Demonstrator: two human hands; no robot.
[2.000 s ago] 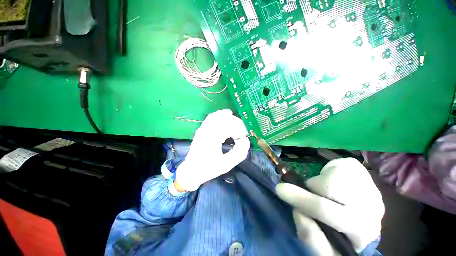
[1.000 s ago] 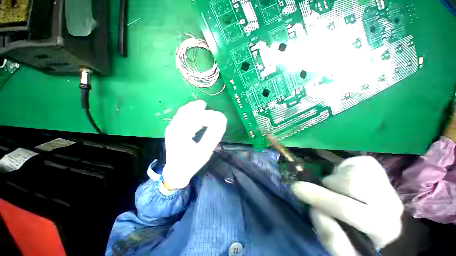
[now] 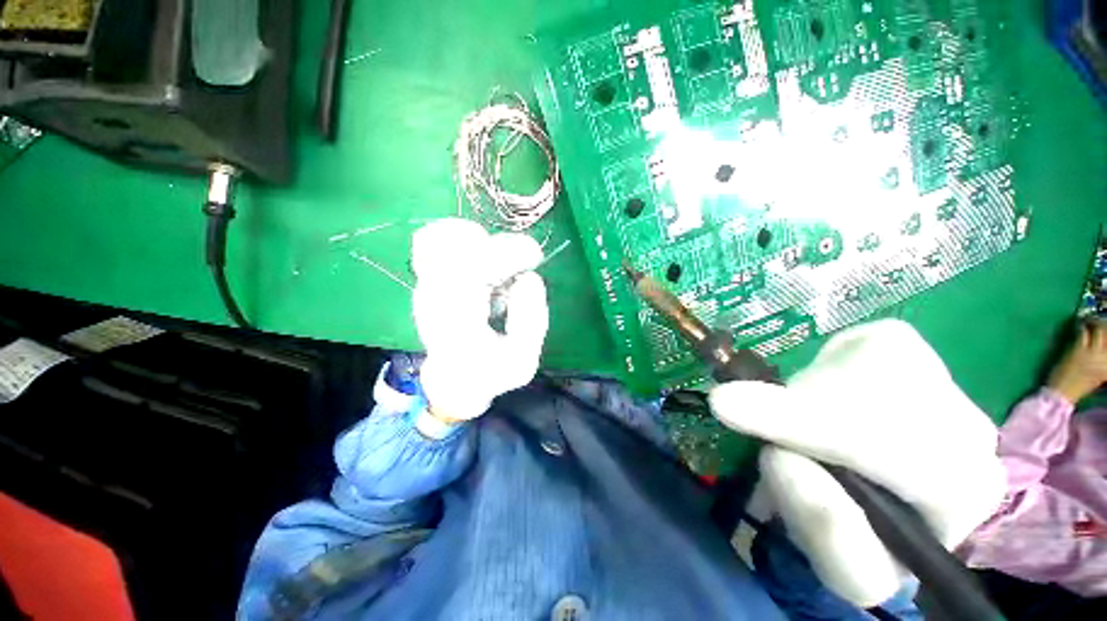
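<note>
The large green printed circuit board (image 3: pixel 680 218) lies on the green mat, with glare over its middle. My right hand (image 3: pixel 880 449), in a white glove, holds the soldering iron (image 3: pixel 690 323) by its black handle. The iron's tip is over the board's left part; I cannot tell if it touches. My left hand (image 3: pixel 477 318), in a white glove, is left of the board with fingers pinched. A thin strand shows on both sides of the fingers, held between them. A loose coil of solder wire (image 3: pixel 470 182) lies beside the board.
The dark soldering station (image 3: pixel 134 103) stands at upper left with its cord plugged in front and a yellow sponge (image 3: pixel 46 15) on top. A black stick (image 3: pixel 331 73) lies beside it. Dark bins (image 3: pixel 182 400) are at lower left. A person's pink sleeve (image 3: pixel 1050 485) is at right.
The board and coil appear slightly lower and further right in view. The iron's tip has moved from the board's lower corner up over its left part. My left hand has risen slightly.
</note>
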